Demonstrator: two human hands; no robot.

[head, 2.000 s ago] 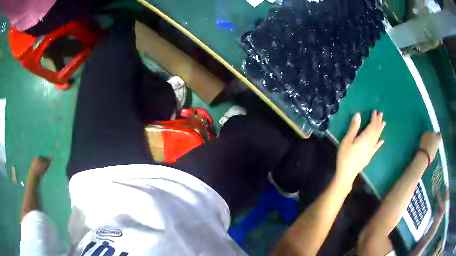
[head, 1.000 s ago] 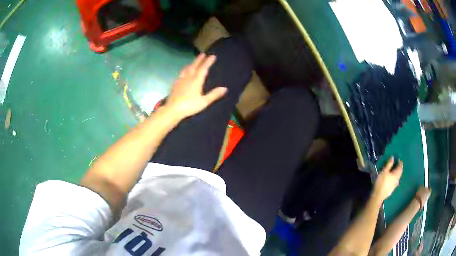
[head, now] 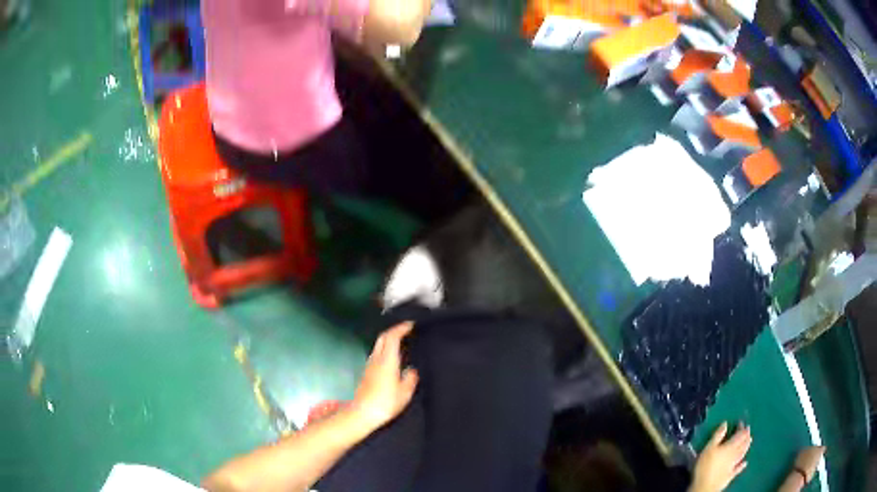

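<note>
My left hand (head: 385, 384) rests on my dark-trousered thigh at the lower centre. Its thumb is apart from the fingers and it holds nothing. My right hand (head: 723, 461) is at the lower right, low over the green bench (head: 769, 384); it is empty, fingers apart, and cut off by the bottom edge. Just above it on the bench lies the glossy black rows of parts (head: 688, 341). A flat white stack of bags or sleeves (head: 664, 211) lies beyond, touching the black rows. The picture is somewhat blurred.
Orange, white and grey cartons (head: 635, 48) lie at the bench's far end. A person in a pink top (head: 274, 82) sits on a red stool (head: 255, 279) at upper left, near a blue stool (head: 173, 48). Another person's wrist with a red band (head: 800, 474) shows at lower right.
The view has swung left and up the bench, bringing the white stack, cartons and pink-clad person into view. My left hand has come from the far left onto my thigh. My right hand stays empty.
</note>
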